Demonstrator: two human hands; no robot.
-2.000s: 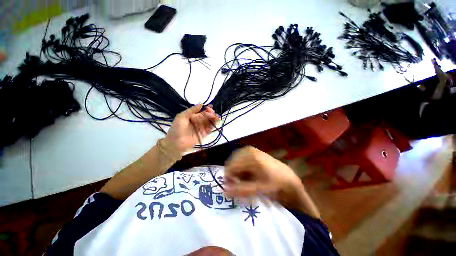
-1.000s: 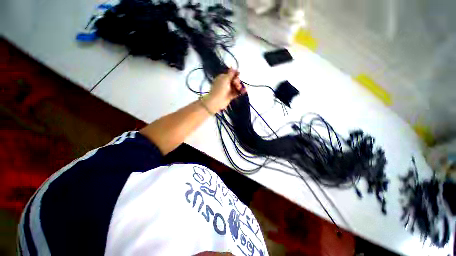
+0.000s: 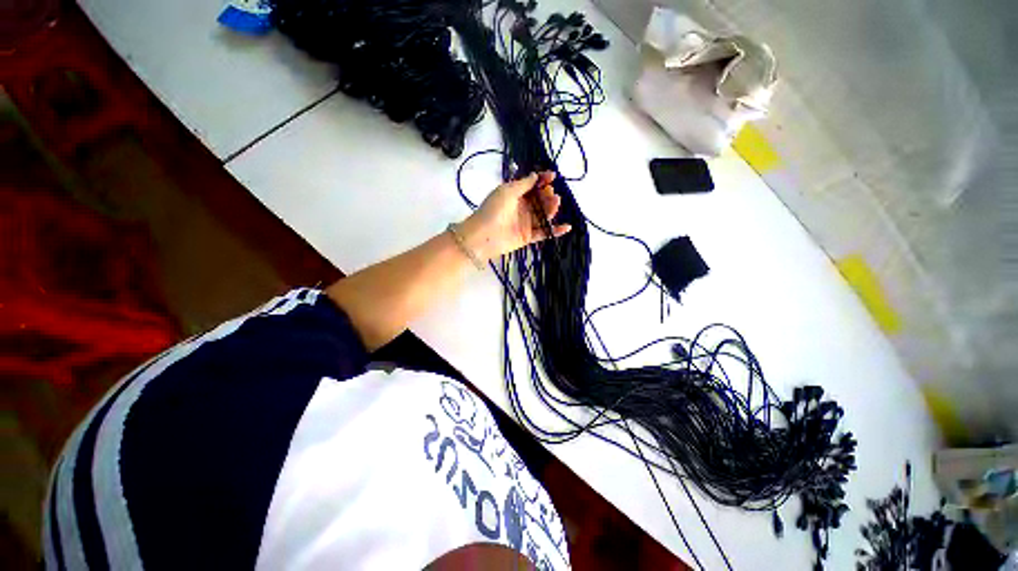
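A thick hank of black cables [image 3: 564, 301] runs from the upper middle down across the table and bends right, ending in small dark connectors [image 3: 820, 446]. My left hand [image 3: 525, 218] is over the upper part of the hank, with dark cable between its curled fingers; how many strands it holds is unclear. Thin strands run from the hank to the bottom edge. My right hand is not in view. A small black bunch of ties [image 3: 679, 268] lies right of the hank.
A heap of black coiled cables [image 3: 391, 67] lies at the upper left beside a blue piece [image 3: 246, 18]. A phone [image 3: 682, 175] and a crumpled whitish bag [image 3: 703, 84] are near the wall. More connector ends [image 3: 887, 533] lie at the lower right.
The view has swung towards the table's left part, and my right hand has gone out of the picture. My left hand stays at the hank, its fingers now more spread than one second ago.
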